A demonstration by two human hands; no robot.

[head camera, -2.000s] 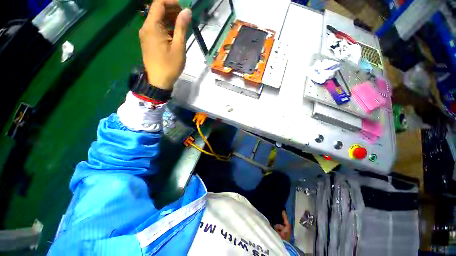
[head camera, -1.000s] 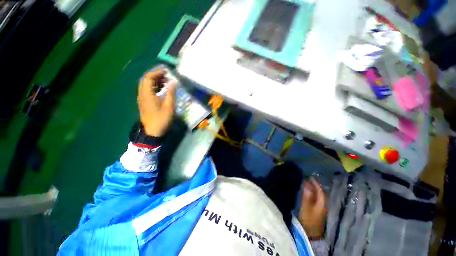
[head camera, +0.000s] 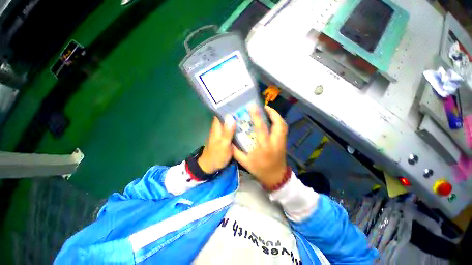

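A grey teach pendant (head camera: 222, 77) with a top handle and a lit, whitish screen is held up in front of me. My left hand (head camera: 218, 146) grips its lower left side, thumb near the keys. My right hand (head camera: 265, 147) is at its lower right, fingers over the keypad. The teal-green pressing frame (head camera: 337, 32) lies over the orange fixture (head camera: 357, 61) on the machine bed. A dark phone-shaped piece (head camera: 366, 25) shows through its window.
The white machine bed (head camera: 310, 103) is at the right. On it are crumpled white tissue (head camera: 443, 82), a purple box (head camera: 453, 112) and a red emergency stop (head camera: 442, 187). An orange plug (head camera: 271, 93) sits below its edge. Another teal frame (head camera: 234, 19) is at its left.
The pendant has come up from beside the bench into my hands. My right hand has moved from low right onto it. The teal frame, raised two seconds ago, now lies over the fixture.
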